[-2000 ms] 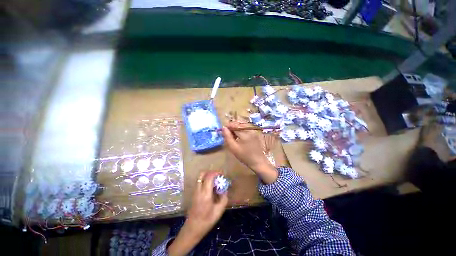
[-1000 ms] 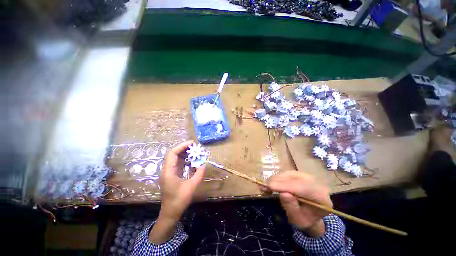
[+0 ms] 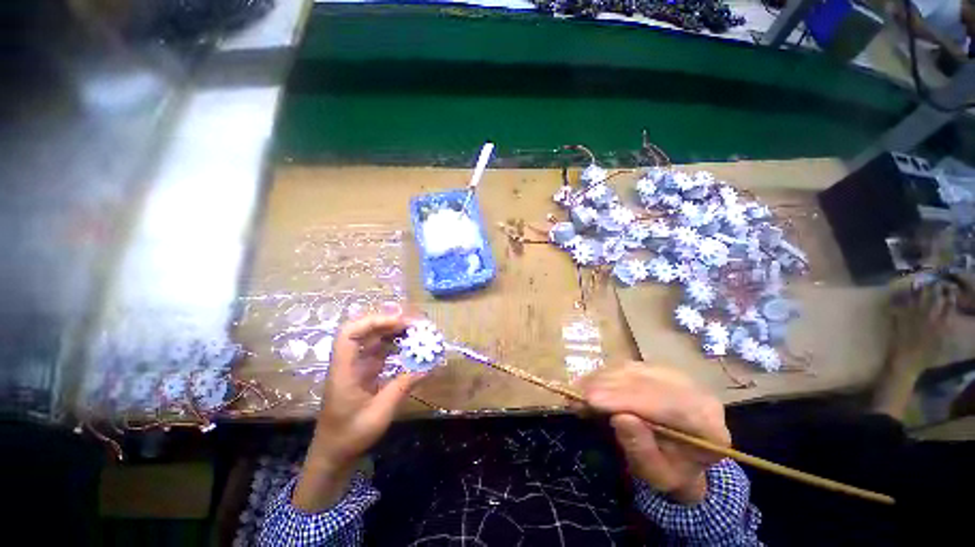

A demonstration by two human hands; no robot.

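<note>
My left hand (image 3: 358,390) holds a small motor (image 3: 421,344) between thumb and fingers, its white toothed face turned up. My right hand (image 3: 668,422) holds a long tan brush (image 3: 524,374); the pale tip is at the right edge of the motor, and whether it touches cannot be told. The blue grease tub (image 3: 460,272) stands behind, with white grease (image 3: 449,230) and a white-handled spatula (image 3: 480,166) in it. A heap of motors (image 3: 695,240) with red and dark wires lies at the right.
A clear blister tray (image 3: 310,331) lies left of the tub. More motors (image 3: 182,374) lie on the white strip (image 3: 182,214). A green surface (image 3: 556,86) runs behind the board. A black device (image 3: 871,219) and another person's hand (image 3: 914,321) are at the right.
Since two seconds ago, the brush has moved from the tub to the motor in my left hand. Over the last second, both hands hold nearly the same pose, and the left has shifted slightly left.
</note>
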